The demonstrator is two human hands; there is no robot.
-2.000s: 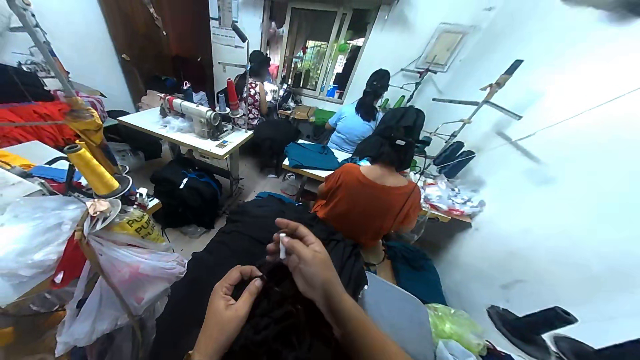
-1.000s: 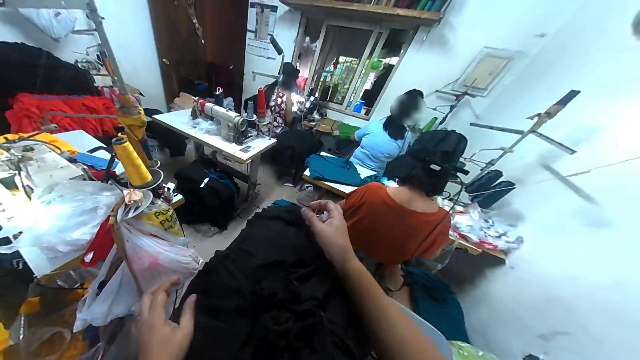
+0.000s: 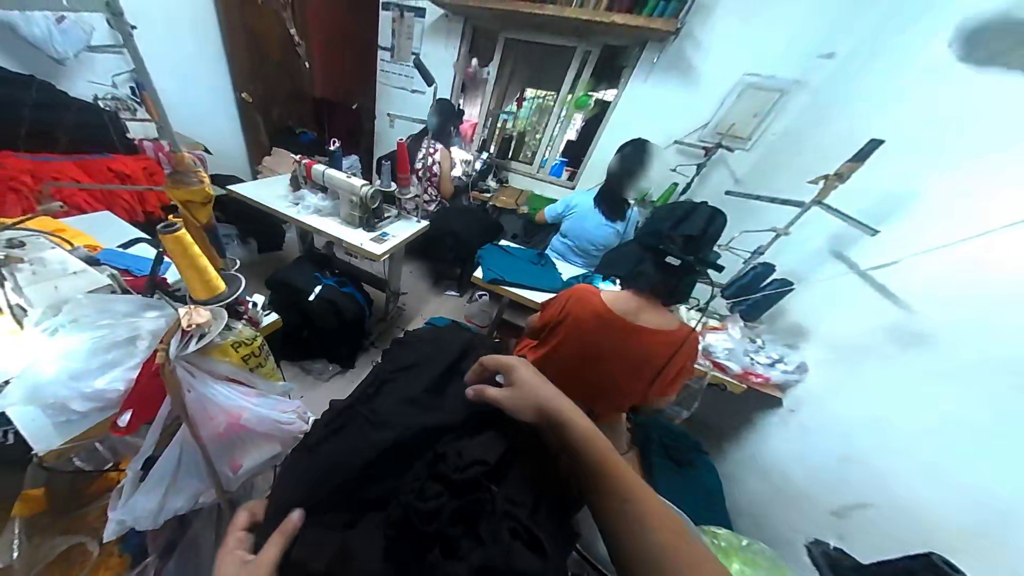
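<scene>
A large heap of black cloth (image 3: 384, 432), gathered and wrinkled in places, lies in front of me. At its lower left edge my left hand (image 3: 260, 540) has thumb and fingers spread, partly cut off by the frame; whether it touches the cloth is hard to tell. My right hand (image 3: 516, 388) is over the upper right part of the heap, its fingers bent. A small white object (image 3: 500, 378), too small to identify, shows between its thumb and fingers. A bit of teal cloth (image 3: 444, 322) shows at the heap's far end.
Plastic bags (image 3: 232, 424) hang at left below a yellow thread cone (image 3: 190, 260). A sewing machine (image 3: 340, 192) stands on a white table. A person in an orange top (image 3: 608, 348) sits close ahead; a person in blue (image 3: 592, 228) and another in a patterned top (image 3: 434, 172) sit beyond.
Two seconds ago my hands were close together over the cloth. My left hand has since moved away to the lower left, and more of the black cloth shows between them.
</scene>
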